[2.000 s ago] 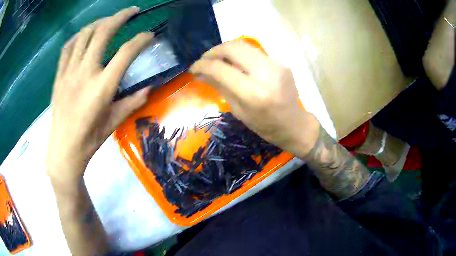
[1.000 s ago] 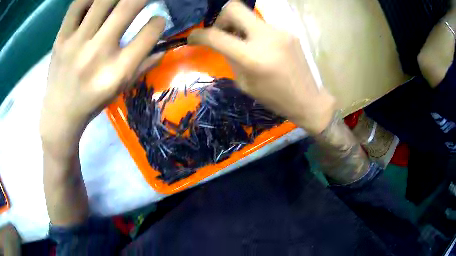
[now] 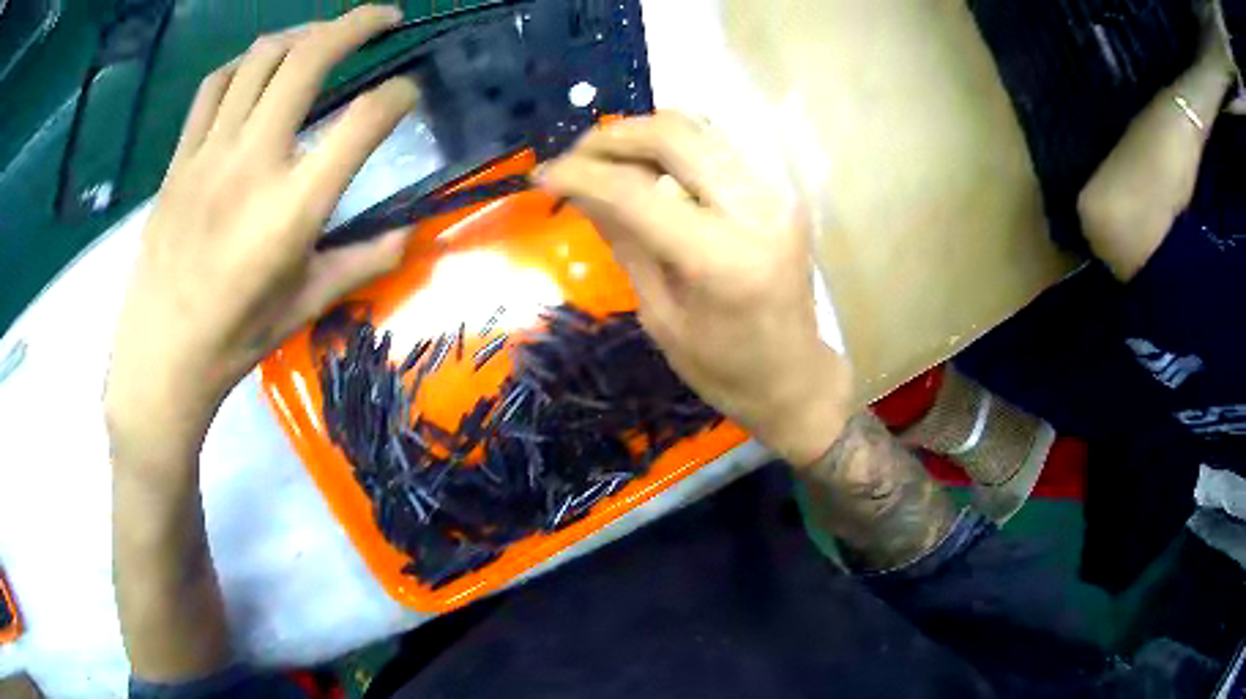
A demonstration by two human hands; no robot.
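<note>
A black phone middle frame (image 3: 526, 68) lies over a layered black edge beyond the orange parts tray (image 3: 317, 458). My left hand (image 3: 232, 232) spans its left part, fingers over the far side and thumb at the near edge. My right hand (image 3: 717, 260) has thumb and fingertips pinched at the near edge, with a tiny dark sliver showing under them; the fingers hide most of it. Many loose black side key strips (image 3: 451, 471) lie in the tray, thickest along its near and right sides.
A tan cardboard sheet (image 3: 929, 178) lies at right. The white work surface (image 3: 294, 546) shows left of the tray. Loose black frames (image 3: 116, 96) lie on the green belt at far left. A neighbouring worker's arm (image 3: 1148, 205) and dark stacked parts (image 3: 1025, 82) are at far right.
The view has shifted, and the tray stands lower in the picture than one second ago. Both hands stay at the frame. More of the frame's right end and the belt now shows.
</note>
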